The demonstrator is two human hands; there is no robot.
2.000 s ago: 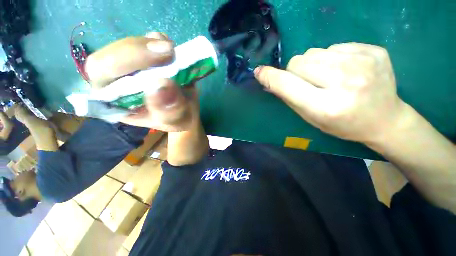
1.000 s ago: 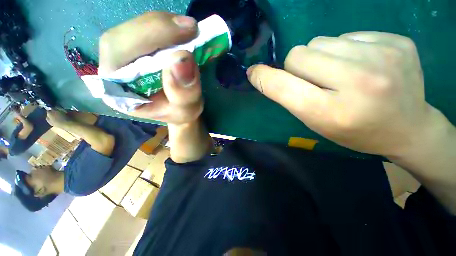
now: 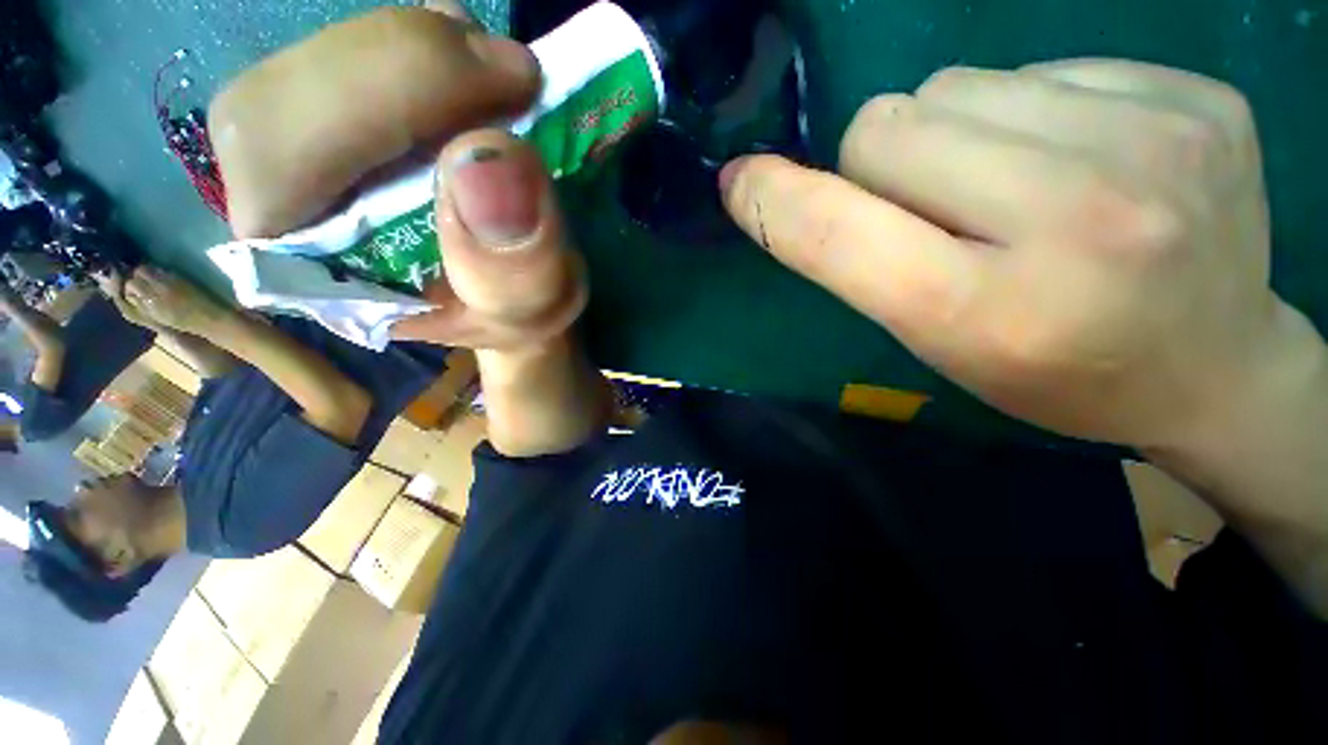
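My left hand [image 3: 423,189] is wrapped around a white and green tube [image 3: 605,109] with a crumpled silvery lower-left end; the thumb lies along its side. The tube is tilted, its round end up to the right. A glossy black housing [image 3: 750,73] lies on the green bench at the top centre, partly hidden by the tube. My right hand [image 3: 1020,248] is right of it, back of the hand up, fingers curled. One extended digit reaches the dark lower edge of the housing. Whether this hand grips anything cannot be seen.
Red wires [image 3: 190,146] lie on the bench [image 3: 874,44] at the upper left. Black parts [image 3: 37,88] are massed at the far left. An orange tape mark [image 3: 886,402] is on the near edge. Another person [image 3: 262,437] is at the left, beside cardboard cartons [image 3: 401,546].
Both hands have shifted a little upward in view since the earlier frames. The left hand still holds the tube; the right digit remains at the housing.
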